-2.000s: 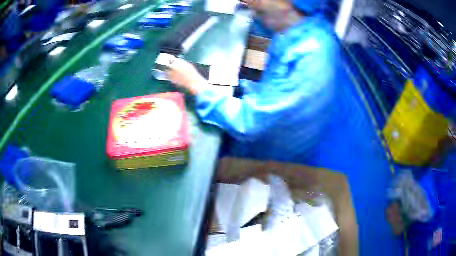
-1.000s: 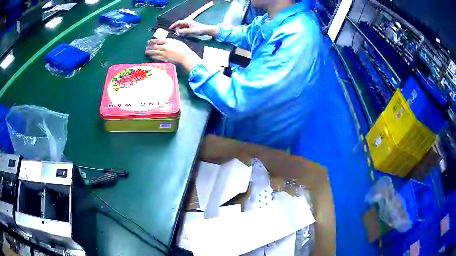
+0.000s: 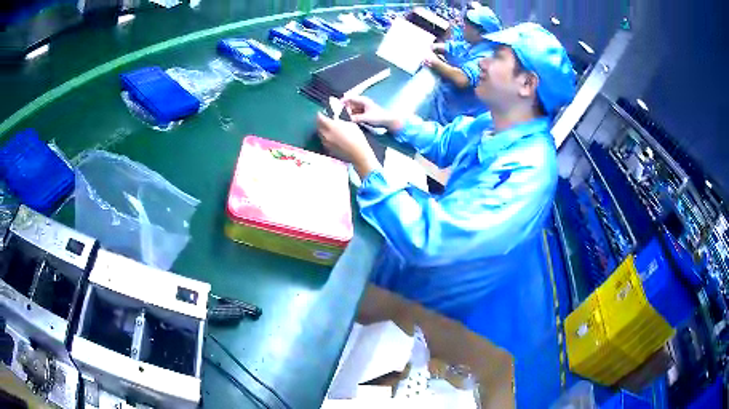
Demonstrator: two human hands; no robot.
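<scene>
Neither of my hands is in the picture. Nearest in front of me are two white-grey screw feeders with open dark tops, one (image 3: 140,331) at the lower left and the other (image 3: 48,268) beside it, cut off by the left edge. A clear plastic bag (image 3: 132,209) lies flat just beyond them. A tin box (image 3: 289,192) with a pink-red lid and yellow-green sides stands on the green bench (image 3: 264,307). Blue units lie in a curved row on clear bags, the nearest (image 3: 33,169) at the left edge and another (image 3: 160,94) beyond it.
A coworker in a blue smock (image 3: 472,192) and cap sits beyond the tin, both hands on a small pale piece. A second person (image 3: 472,56) sits farther back. An open carton (image 3: 448,331) holds white card at bottom. Yellow crates (image 3: 619,319) stand right. Black cords lie beside the feeders.
The view has turned and risen: the coworker's face, the second person and more of the feeders now show. The carton has slid lower in the picture. The coworker's hands still hold the small piece.
</scene>
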